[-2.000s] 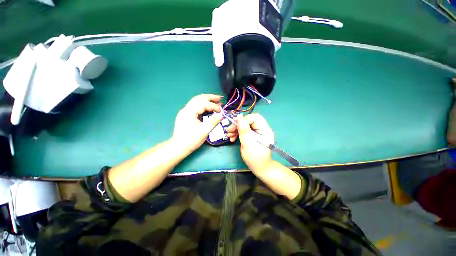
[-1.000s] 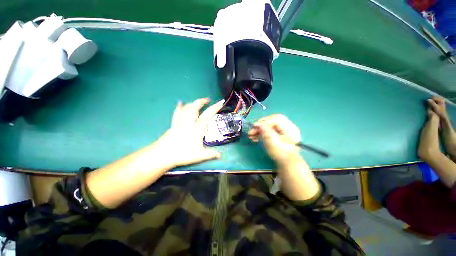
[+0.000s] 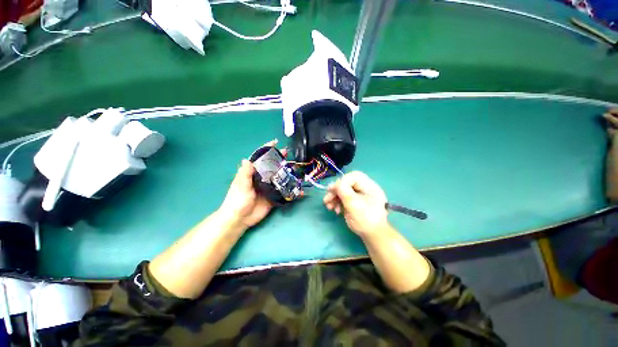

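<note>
The white PTZ camera housing lies on the green bench, its black ball shell facing me. Thin wire leads run from the shell's opening to the camera module. My left hand holds the module by its left side, its open back with the circuit board facing up. My right hand holds dark, slim tweezers like a pencil, right of the module. The tweezers' tips are near a pale wire and too small to tell whether they grip it.
Another white housing lies at the left, with more housings at the lower left. A darker green belt with a pale edge rail runs behind the bench, carrying another white unit. Part of a person's hand shows at the right edge.
My left hand has taken hold of the module and turned and tilted it, slightly to the left. My right hand still holds the tweezers. The view has shifted, showing more of the belt.
</note>
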